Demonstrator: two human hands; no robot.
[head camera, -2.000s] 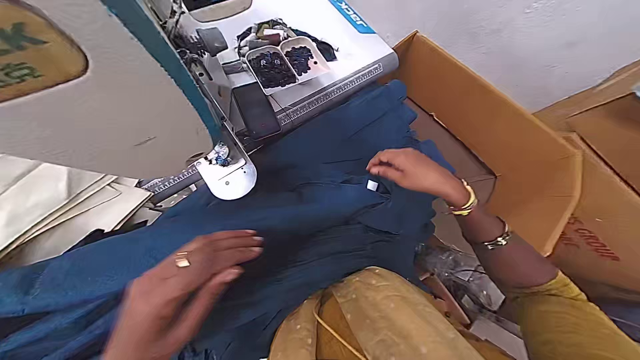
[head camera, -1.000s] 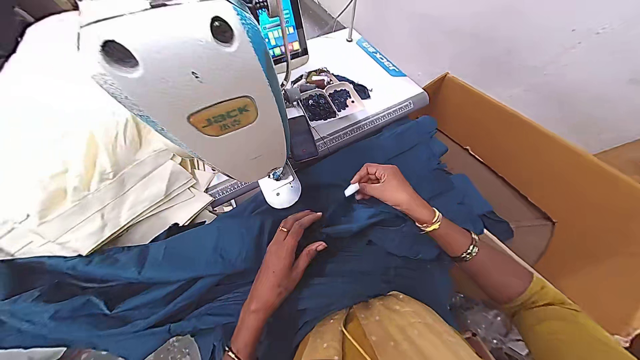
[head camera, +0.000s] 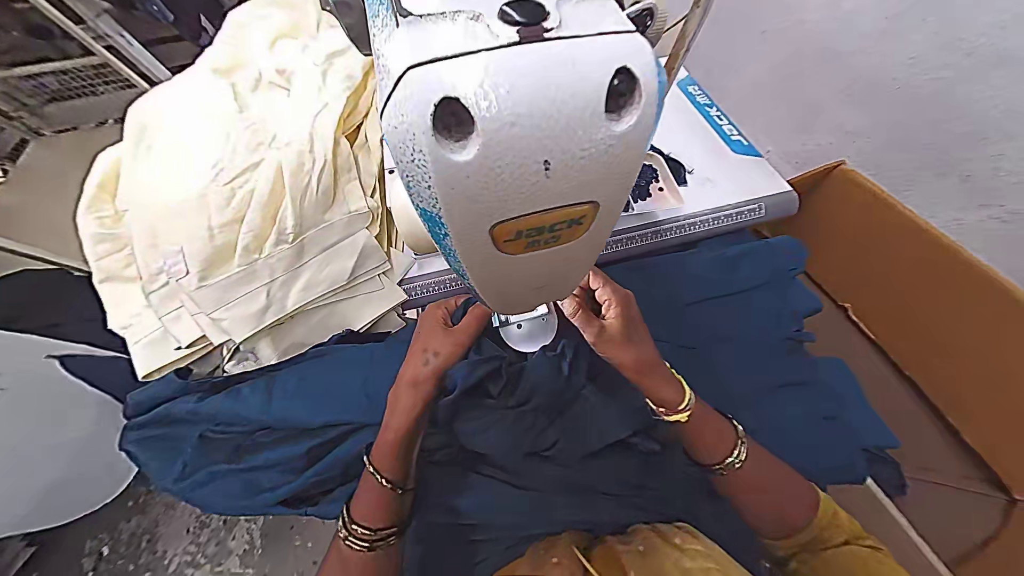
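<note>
A white Jack sewing machine (head camera: 520, 152) stands over dark blue cloth (head camera: 560, 416), which spreads across the table edge and my lap. My left hand (head camera: 448, 332) pinches the cloth just left of the machine's white needle-area guard (head camera: 530, 330). On the guard's right side, my right hand (head camera: 604, 316) has its thumb and fingers closed at the cloth near the machine head. The small white piece seen earlier cannot be made out now. The needle is hidden behind the head.
Cream cloth pieces (head camera: 256, 192) are piled left of the machine. A tray with dark buttons (head camera: 660, 188) sits on the white machine bed (head camera: 720, 192), partly behind the head. On the right is an open cardboard box (head camera: 904, 296). A wire rack (head camera: 72, 84) stands at the upper left.
Both hands have come up to the machine head, one on each side of the guard. The left hand, flat on the cloth before, now pinches it. The view has shifted markedly.
</note>
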